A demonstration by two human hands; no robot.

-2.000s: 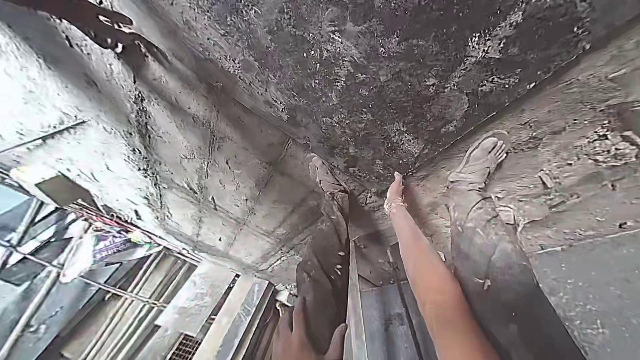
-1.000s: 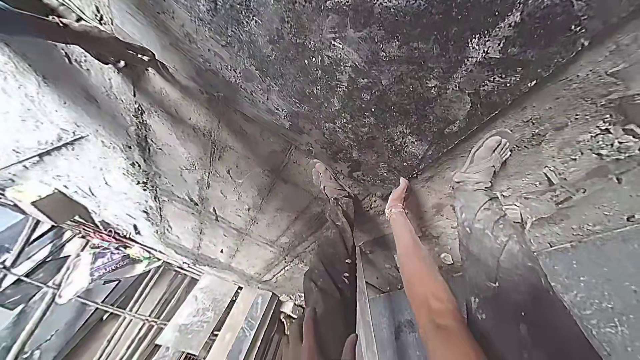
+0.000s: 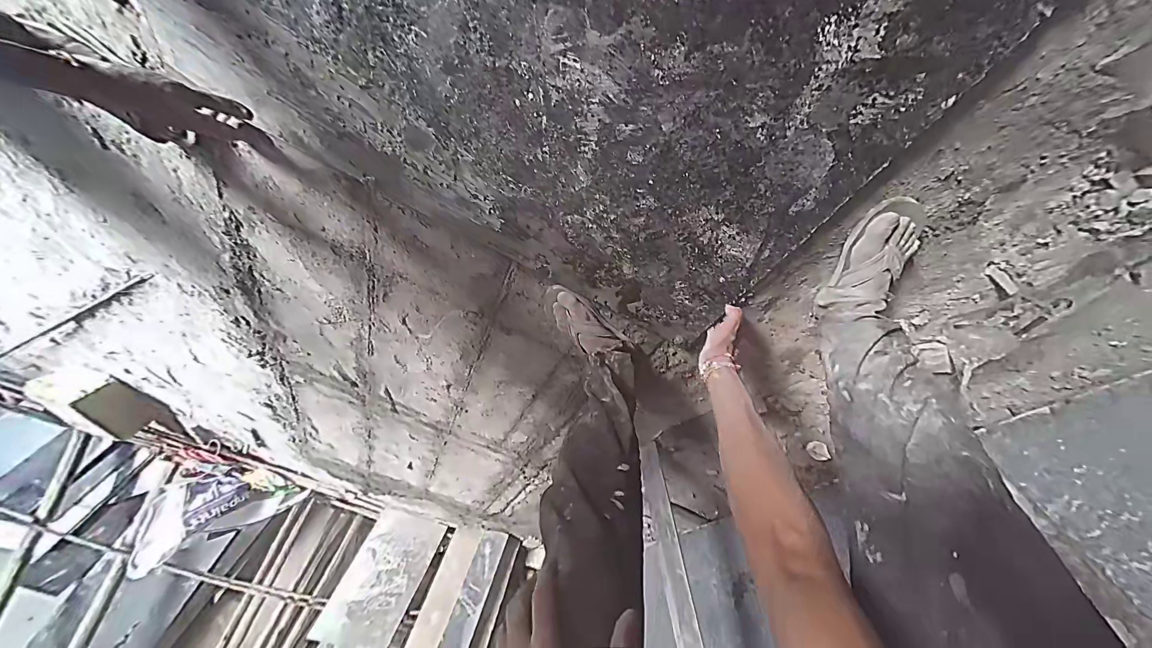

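Observation:
My right hand (image 3: 722, 333), with a thin bracelet at the wrist, is at the lower corner of a large dark, stained panel (image 3: 630, 135). Its fingers are partly hidden, so I cannot tell whether they grip the edge. Only some fingers of my left hand (image 3: 540, 616) show at the bottom edge, by my dark trouser leg; what they touch is hidden. A narrow straight strip (image 3: 668, 549) runs between my legs. My dusty feet, one (image 3: 589, 324) left of the panel's corner and one (image 3: 873, 252) right of it, flank my right hand.
At the upper left, another person's hand (image 3: 193, 112) is over a grey, streaked concrete surface (image 3: 432, 333). Boards (image 3: 387, 571), poles and a printed plastic bag (image 3: 216, 499) are at the lower left. Rubble (image 3: 1111, 193) lies on the right. A grey slab (image 3: 1080, 468) is beside my right leg.
My left hand shows less at the bottom edge than two seconds ago. The other person's hand and forearm have shifted lower in view. My right hand remains by the panel's corner.

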